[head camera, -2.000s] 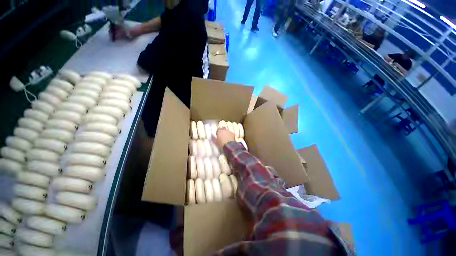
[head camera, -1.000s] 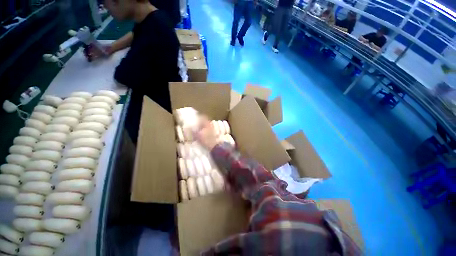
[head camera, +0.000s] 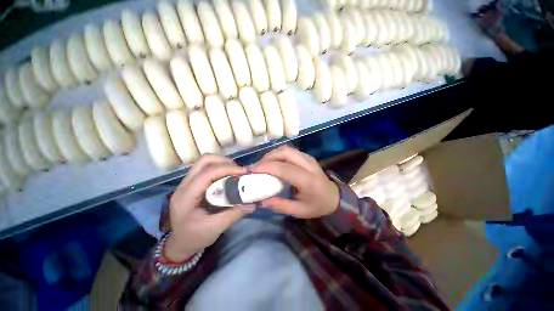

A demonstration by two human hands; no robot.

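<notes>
A cream oval unit (head camera: 261,187) with a dark grey band and a small dark mark is held edge-up in front of my torso. My left hand (head camera: 197,203), with a beaded bracelet at the wrist, grips one end. My right hand (head camera: 307,185) grips the other end. The fingertips of both hands nearly meet around it. Rows of similar cream units (head camera: 203,130) stand on edge, closely packed, on the pale worktop (head camera: 124,173) beyond my hands.
An open carton (head camera: 471,176) with cream units (head camera: 413,194) inside stands at my right. The worktop's dark edge (head camera: 340,119) runs between the rows and me. Another person's hand (head camera: 492,27) and dark sleeve are at the top right. Blue floor shows at the far right.
The view has turned from the carton to the worktop. My right hand has left the carton, and both hands now hold one unit over my lap.
</notes>
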